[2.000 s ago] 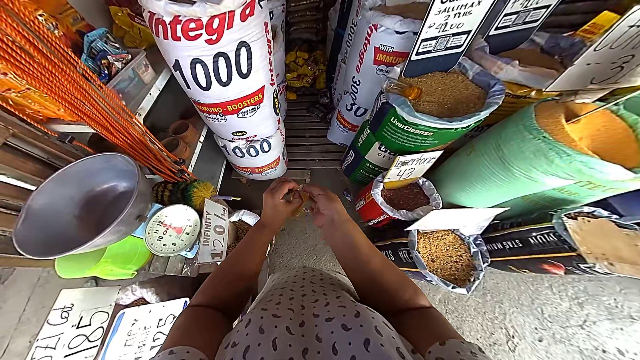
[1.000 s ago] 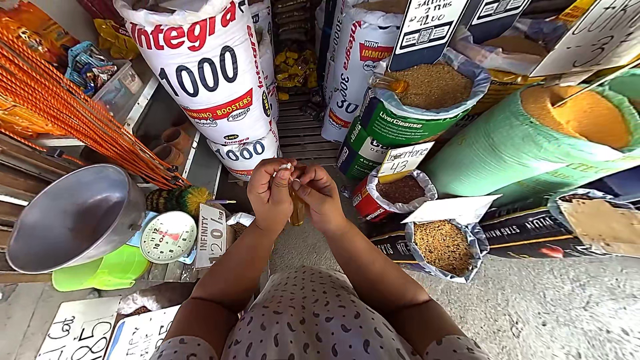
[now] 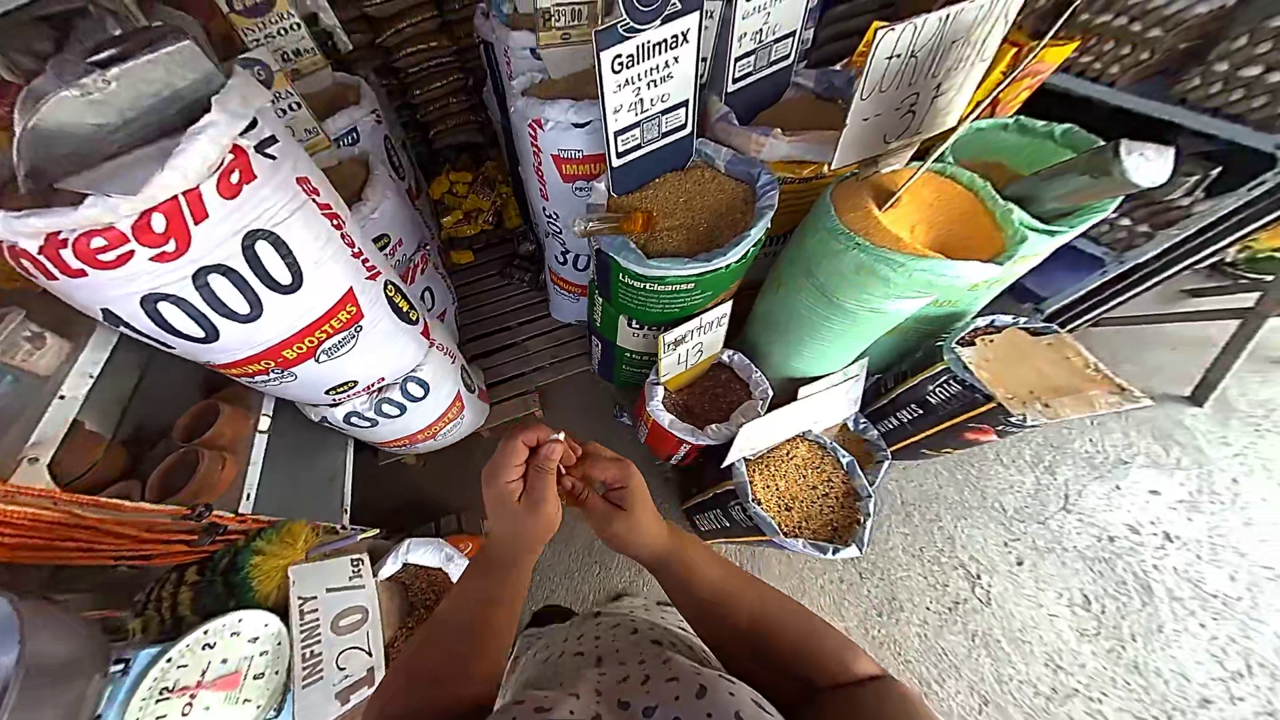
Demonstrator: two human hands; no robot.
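Note:
My left hand (image 3: 524,487) and my right hand (image 3: 612,497) meet in front of my body, fingertips close together. A small white thing (image 3: 558,437) shows between the left thumb and fingers; it looks like the end of a thin plastic bag, but I cannot tell for sure. The right fingers pinch at something just beside it, mostly hidden by the fingers. Right of the hands stand a small red sack of dark pellets (image 3: 655,432) and a sack of mixed grain (image 3: 808,492).
A tall white feed sack (image 3: 240,270) leans at left, holding a metal scoop (image 3: 120,100). Clay pots (image 3: 195,475) sit on a shelf. A dial scale (image 3: 215,670) is at lower left. Green sacks (image 3: 810,290) of yellow meal stand right, and a black sack (image 3: 930,410) lies near them.
The view has swung to the right. Both hands stay together at the fingertips, with the small white thing still at the left fingers.

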